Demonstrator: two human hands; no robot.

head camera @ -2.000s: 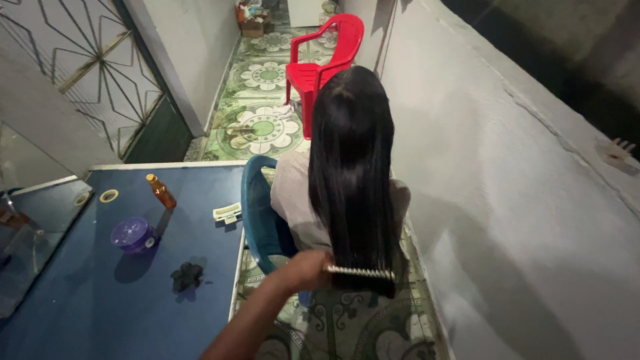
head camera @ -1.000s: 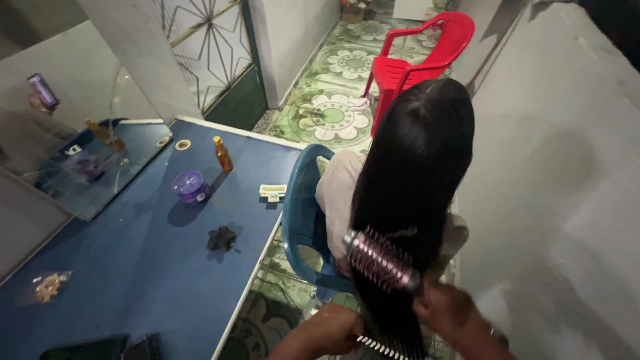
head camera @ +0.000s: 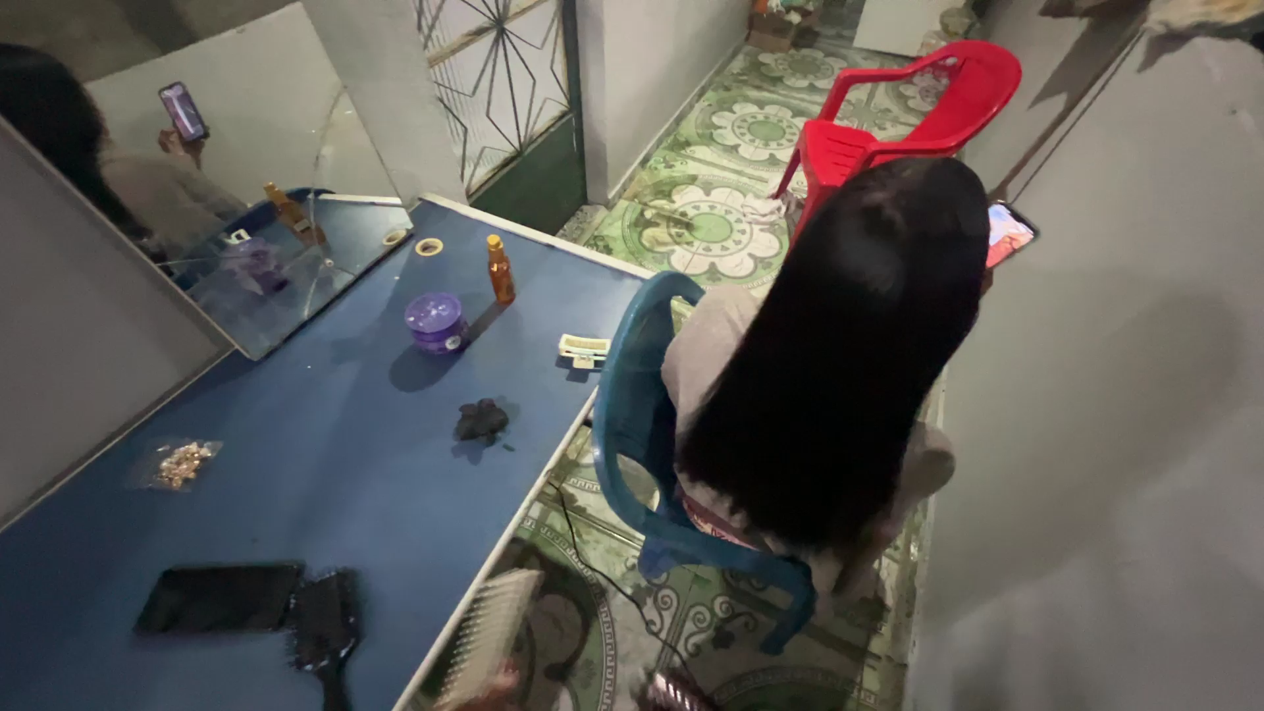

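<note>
At the bottom edge my left hand (head camera: 484,688), blurred and partly cut off, is shut on a pale wide-toothed comb (head camera: 494,627), beside the table's white edge. A round hot-air brush (head camera: 676,691) with a dark cord (head camera: 607,583) shows at the bottom edge; the hand on it is out of view. Ahead, a seated person's long, straight black hair (head camera: 839,365) hangs loose down the back, apart from comb and brush. This person sits in a blue plastic chair (head camera: 617,395) and holds a lit phone (head camera: 1009,235).
The blue table (head camera: 326,494) holds a purple jar (head camera: 435,323), amber bottle (head camera: 501,272), hair claw clip (head camera: 584,351), tape roll (head camera: 429,247), dark scrunchie-like item (head camera: 482,422), black phone (head camera: 219,598) and paddle brush (head camera: 324,617). A cracked mirror (head camera: 296,128), red chair (head camera: 918,118) and wall (head camera: 1096,444) surround the person.
Both the comb and the round brush have moved away from the hair, down to the bottom edge. My right hand has left the view. The hair hangs free, and the person's phone has come into sight.
</note>
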